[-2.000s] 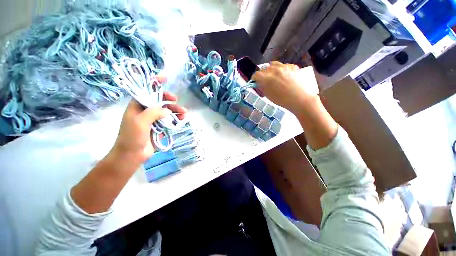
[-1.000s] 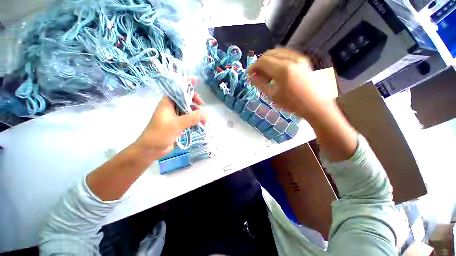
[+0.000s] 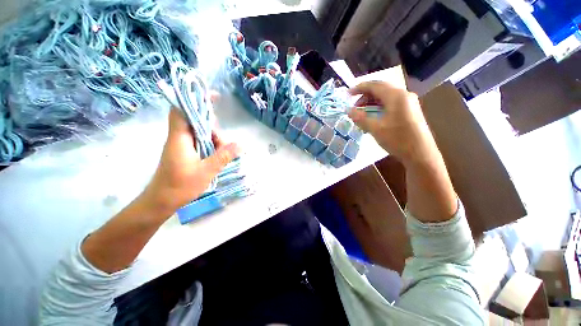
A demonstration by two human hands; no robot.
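Observation:
My left hand (image 3: 185,156) is closed around coiled USB cables (image 3: 199,105), held above the finished cable packs (image 3: 202,209). My right hand (image 3: 388,118) pinches one end of another coiled cable (image 3: 332,102), whose loops lie over the standing retail boxes (image 3: 323,135). Cable loops stick out of the boxes at the rear left of the rows. The finished packs show a blue end and a clear half, partly hidden under my left hand. A heap of loose coiled cables (image 3: 121,48) lies at the far left.
Crumpled clear poly bag (image 3: 48,105) lies around the heap. A dark flat rectangle (image 3: 315,67), perhaps a smartphone, lies behind the boxes by a black sheet (image 3: 274,32). An open brown carton (image 3: 471,165) stands beyond the white table's (image 3: 83,191) right edge. Speaker-type boxes (image 3: 433,41) stand behind.
My right hand was raised over the boxes, its hold unclear, and is now lower and further right with a coiled cable. The bundle in my left hand stands more upright.

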